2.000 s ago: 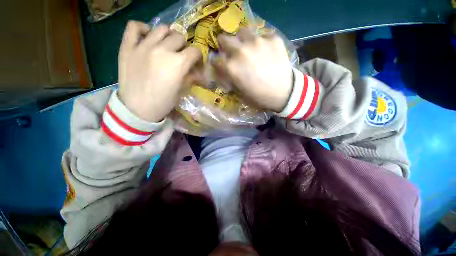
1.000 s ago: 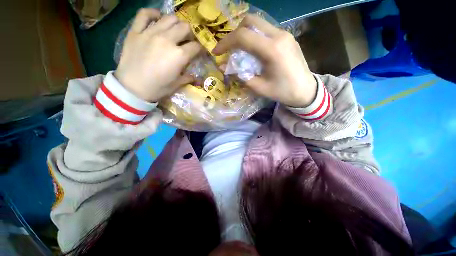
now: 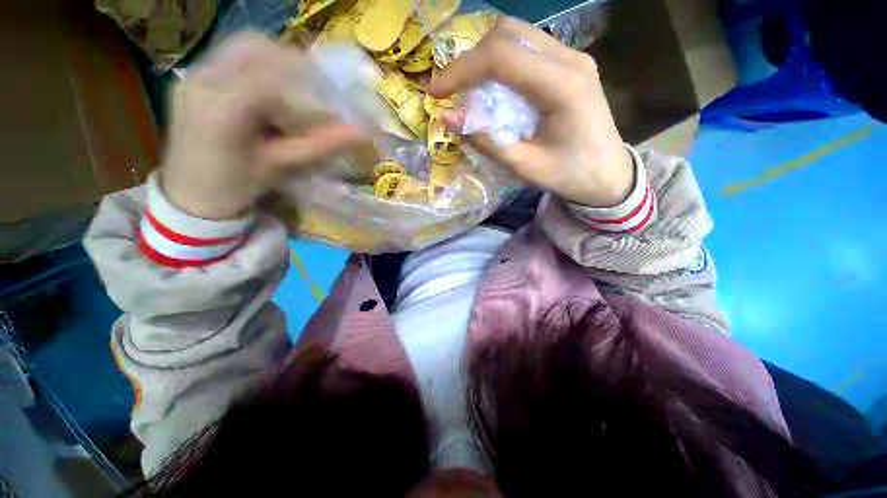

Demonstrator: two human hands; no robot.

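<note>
A clear plastic bag (image 3: 389, 229) full of yellow plastic parts (image 3: 381, 23) is at the table edge in front of my chest, its mouth open. My left hand (image 3: 229, 126) is blurred at the bag's left side, with bag film at its fingers; its exact hold is unclear. My right hand (image 3: 545, 112) is at the bag's right side, thumb and forefinger curled around a whitish wad of bunched film (image 3: 498, 113). The yellow parts are flat and rounded, some with small holes, and show between my hands.
A brown cardboard carton (image 3: 78, 107) stands at the left. Another filled bag (image 3: 160, 24) lies at the top left on the dark green table. A brown box (image 3: 671, 58) is below the table edge at the right, beside a blue stool (image 3: 778, 73). The blue floor (image 3: 778, 253) has yellow lines.
My left hand has moved left, pulling whitish film across the bag. My right hand has moved slightly right with the bunched film. The bag mouth is wider and more yellow parts show.
</note>
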